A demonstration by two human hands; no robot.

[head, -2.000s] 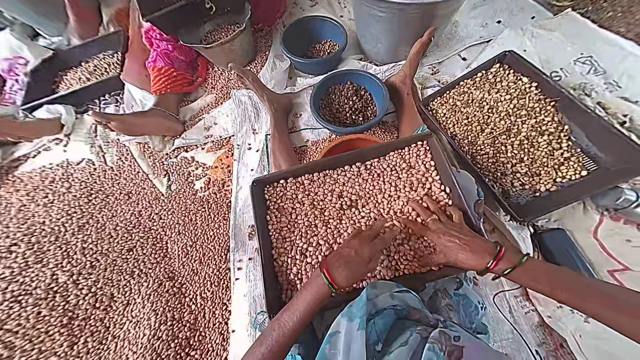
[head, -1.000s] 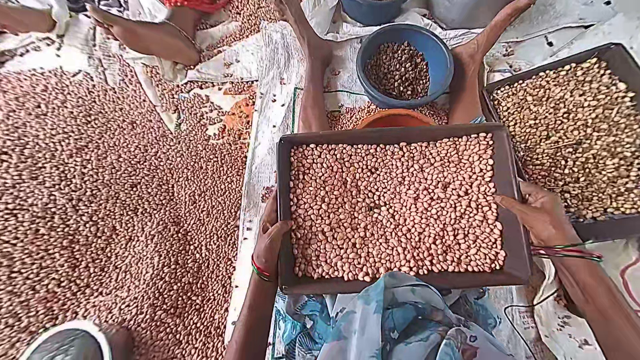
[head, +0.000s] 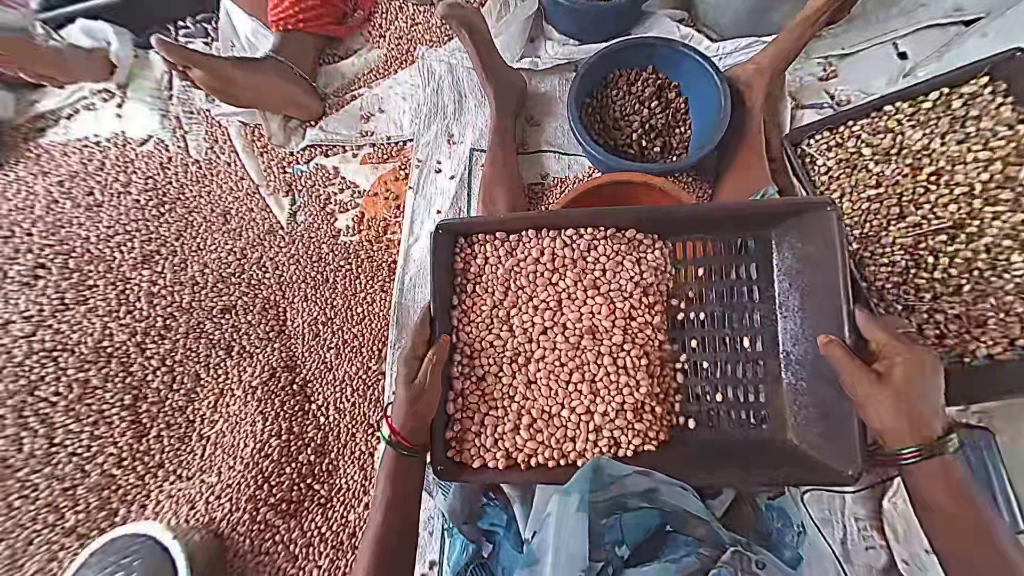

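Note:
My left hand (head: 418, 384) grips the left wall of a dark slotted plastic tray (head: 808, 344), its thumb over the rim. On the tray's right wall my right hand (head: 892, 380) has hold, thumb inside the rim and fingers outside. Shelled peanuts (head: 560, 344) fill the tray's left part in a dense layer. Its right part shows bare slots with a few loose kernels. The tray is held above my lap. Behind its back edge stands an orange bowl (head: 624, 190), partly hidden. Beyond that a blue plastic basin (head: 712, 100) holds darker kernels.
A large heap of peanuts (head: 176, 344) spreads over the left. At the right stands a second dark tray (head: 980, 384) of paler nuts (head: 928, 200). Another blue basin (head: 592, 20) is at the top. A co-worker's foot (head: 240, 80) rests upper left, and a shoe tip (head: 132, 552) shows lower left.
My hands went from lying on the peanuts to holding the tray's two ends. The peanuts, spread over the whole tray before, are now gathered at its left, and slots show at the right.

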